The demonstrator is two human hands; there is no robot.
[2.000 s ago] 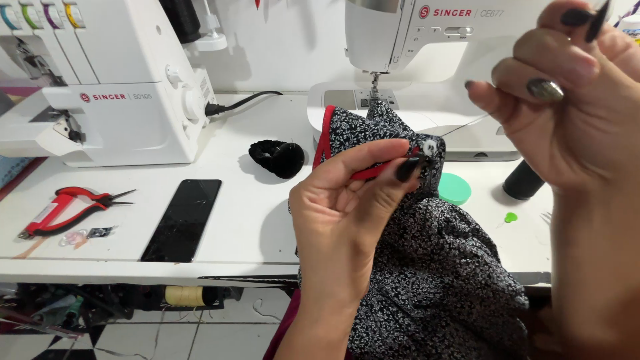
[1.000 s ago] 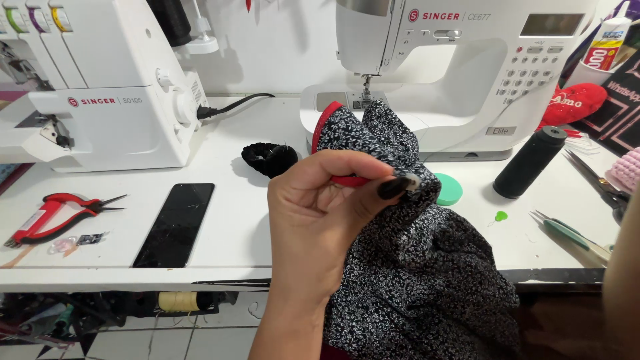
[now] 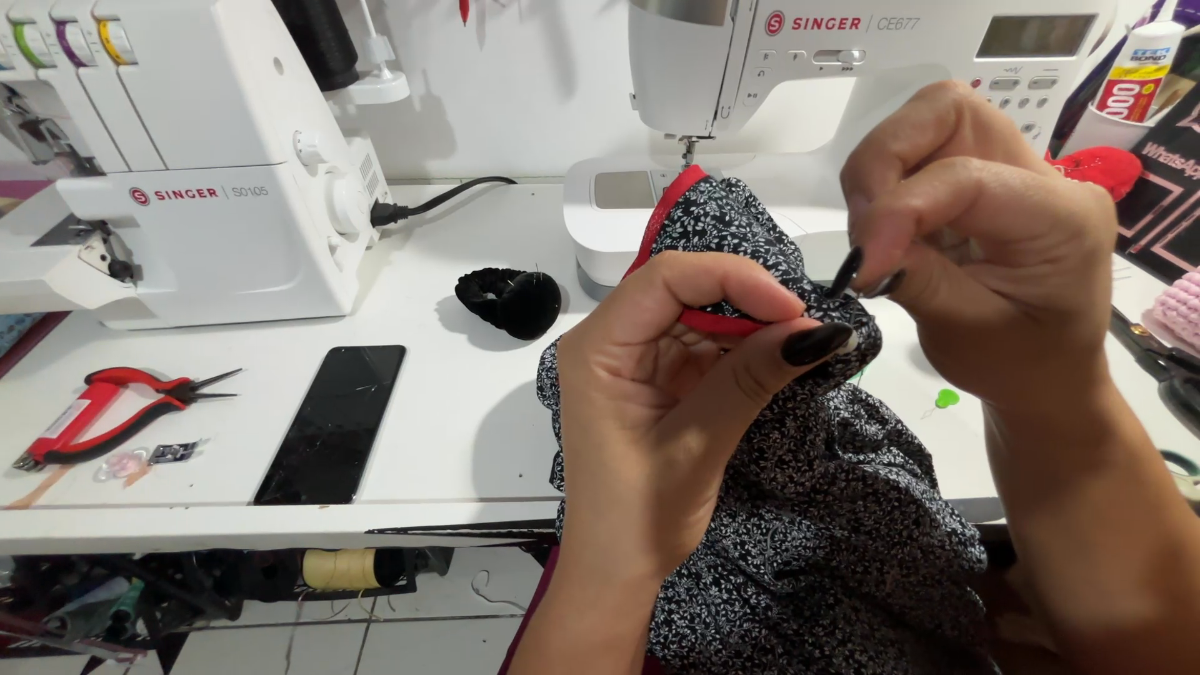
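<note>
My left hand [image 3: 684, 403] pinches a black floral fabric [image 3: 825, 525] with red edging [image 3: 667, 211] between thumb and index finger. My right hand [image 3: 975, 234] is at the same edge, its thumb and fingertips pinched close together just right of my left thumb; whether a needle, thread or cloth is between them is too small to tell. The fabric hangs over the table's front edge, and its upper end lies by the needle area of a white Singer sewing machine [image 3: 806, 56]. Behind my left hand sits a black velvet pincushion [image 3: 511, 302] with pins in it.
A white serger [image 3: 234, 234] stands at the left. Red-handled pliers [image 3: 112, 412] and a black phone [image 3: 330, 427] lie on the white table. A green needle threader [image 3: 946, 399] lies near my right wrist, with scissors [image 3: 1162, 361] at the right edge. Thread cones [image 3: 339, 568] sit below the table.
My right hand was raised at the upper right, then out of view at the pinch point, and is now down beside my left fingertips. My left hand keeps its pinch on the fabric.
</note>
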